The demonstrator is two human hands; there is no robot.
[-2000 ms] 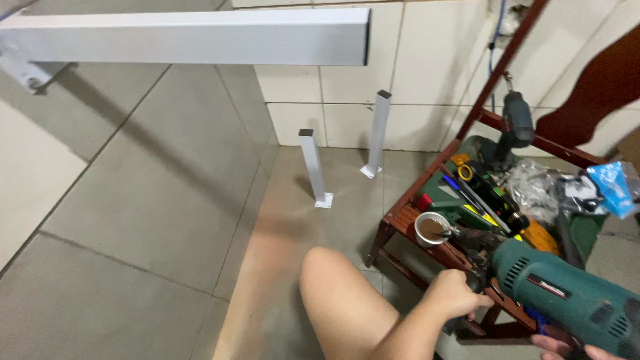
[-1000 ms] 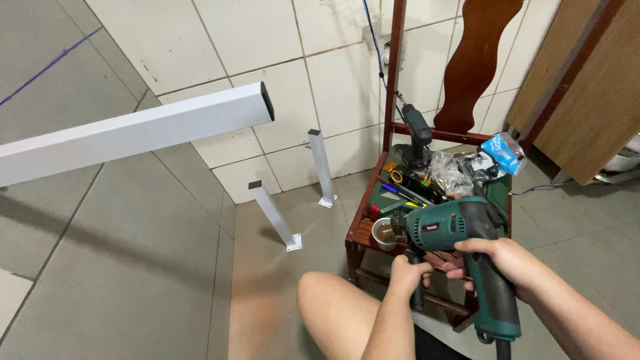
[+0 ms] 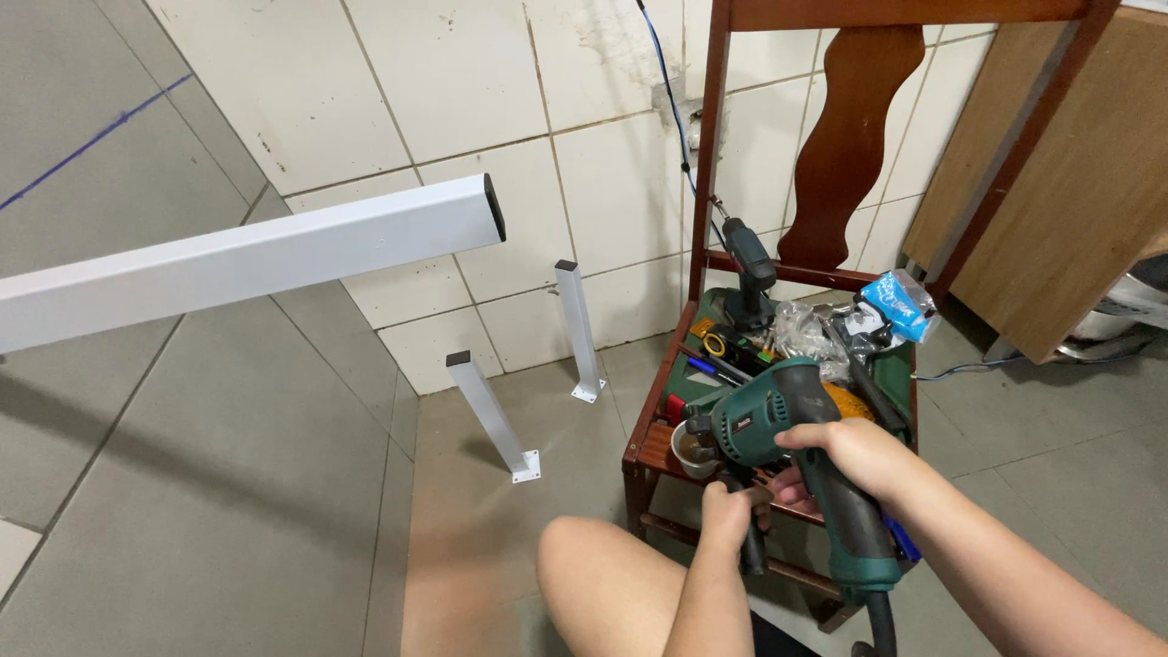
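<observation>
A green and black Makita corded power drill (image 3: 753,424) is in front of the chair seat, its front end over a small white cup (image 3: 695,449) with brownish contents. My left hand (image 3: 733,516) is closed around the drill's black side handle. My right hand (image 3: 844,452) lies on the drill body near the rear handle, thumb across the housing and fingers curled beneath. The drill's tip is hidden at the cup. Behind it, a dark cordless drill (image 3: 750,265) stands upright among pens, a yellow tape roll (image 3: 714,344) and plastic bags (image 3: 808,333) on the seat.
A wooden chair (image 3: 662,447) stands against the tiled wall. To the left, a white rectangular metal tube (image 3: 365,242) juts out at height. Two white posts with base plates, a nearer one (image 3: 484,406) and a farther one (image 3: 580,333), stand on the floor. A wooden cabinet (image 3: 1049,182) is at right.
The right hand, low at the frame's edge two seconds ago, is now on the drill body. The drill has swung so its rear handle points down toward me. The view has shifted right.
</observation>
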